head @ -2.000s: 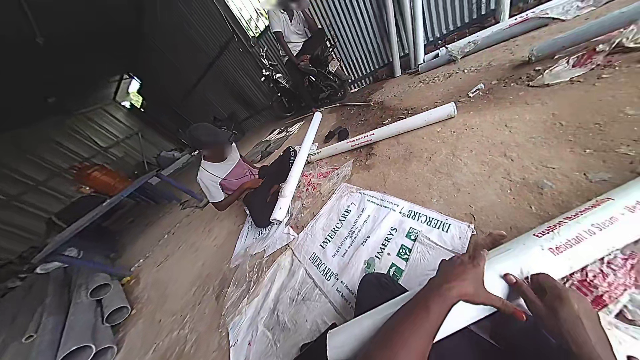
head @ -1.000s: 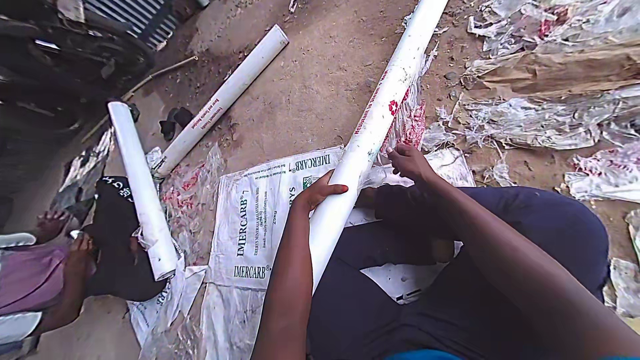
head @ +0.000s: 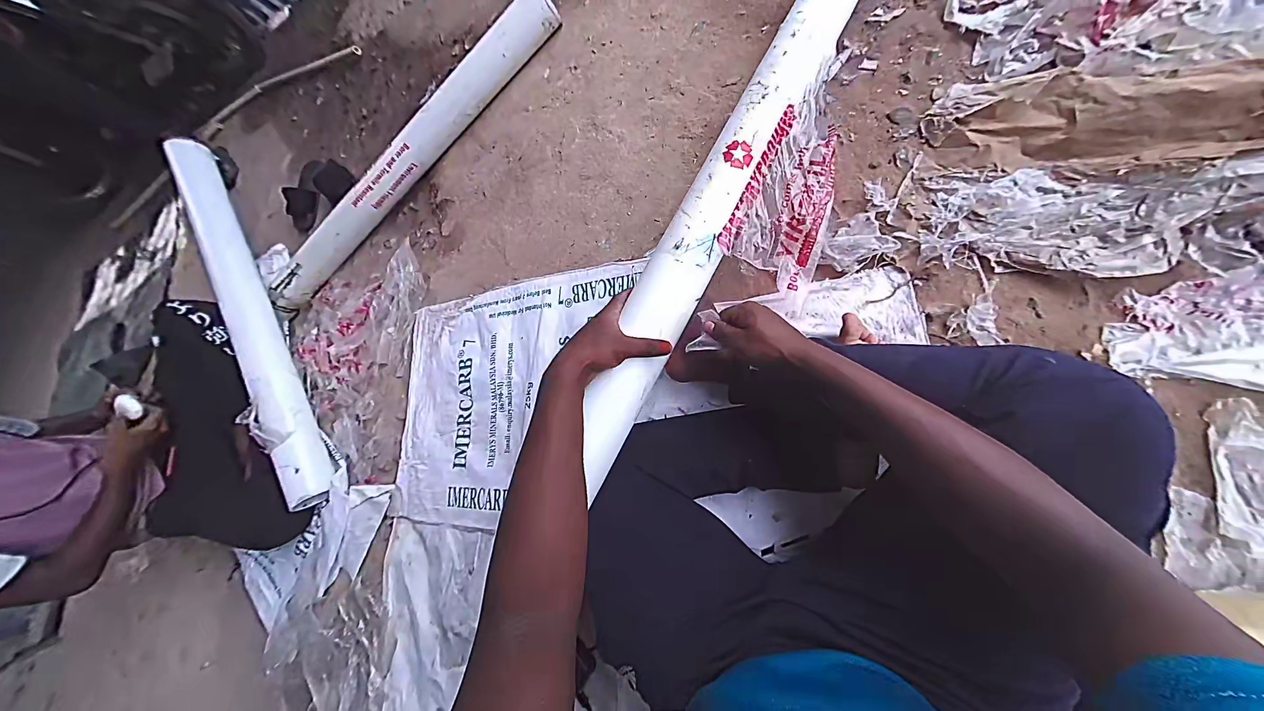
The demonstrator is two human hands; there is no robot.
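Observation:
A long white plastic pipe (head: 681,262) slants up across my lap. My left hand (head: 612,346) grips it around its lower part. Just right of the pipe, my right hand (head: 755,336) pinches the edge of a clear plastic film with red print (head: 790,222), which hangs along the pipe's right side. Under the pipe lies a printed white woven sack (head: 474,395). A star-like red mark shows on the pipe's upper part.
At the left sits a person (head: 69,494) with a white pipe (head: 247,326) across the legs. Another white pipe (head: 425,148) lies on the dirt behind. Crumpled plastic sheets (head: 1086,217) and brown paper (head: 1066,118) cover ground at the right. A thin stick (head: 276,79) lies at upper left.
The view has swung down toward my lap since two seconds ago. Both hands were on the pipe then; my right hand is now beside it, at the film.

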